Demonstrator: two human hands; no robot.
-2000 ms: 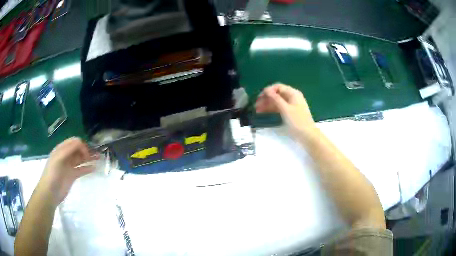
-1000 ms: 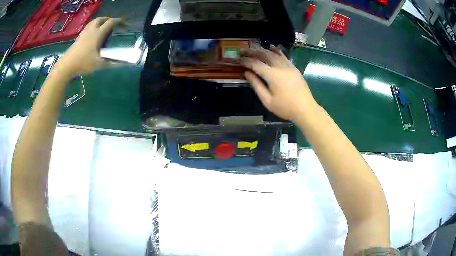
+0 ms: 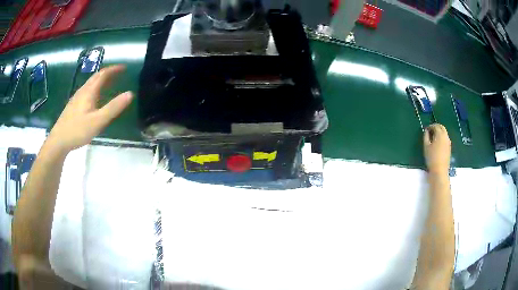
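My right hand (image 3: 437,148) has its fingers closed on the lower end of a phone frame (image 3: 421,103) on the right side of the green belt. My left hand (image 3: 91,110) is open above the left part of the belt, thumb and fingers apart. Another phone frame (image 3: 87,62) lies just beyond its fingers, partly hidden by the hand. The black press base (image 3: 187,107) stands between the hands. The dark press head (image 3: 230,41) is over its back part. The fixture is mostly too dark to make out; only a thin brownish edge shows.
More frames lie on the belt, at left (image 3: 38,85) and right (image 3: 461,119). A red tray (image 3: 42,22) is at upper left, a red sign (image 3: 370,15) behind. The label panel (image 3: 238,163) faces me above the white covering (image 3: 238,238). A dark tray (image 3: 500,126) is at far right.
My right hand has left the fixture and moved right to a frame. My left hand has lowered and opened, away from the frame it held. The view has shifted, and the press head now shows.
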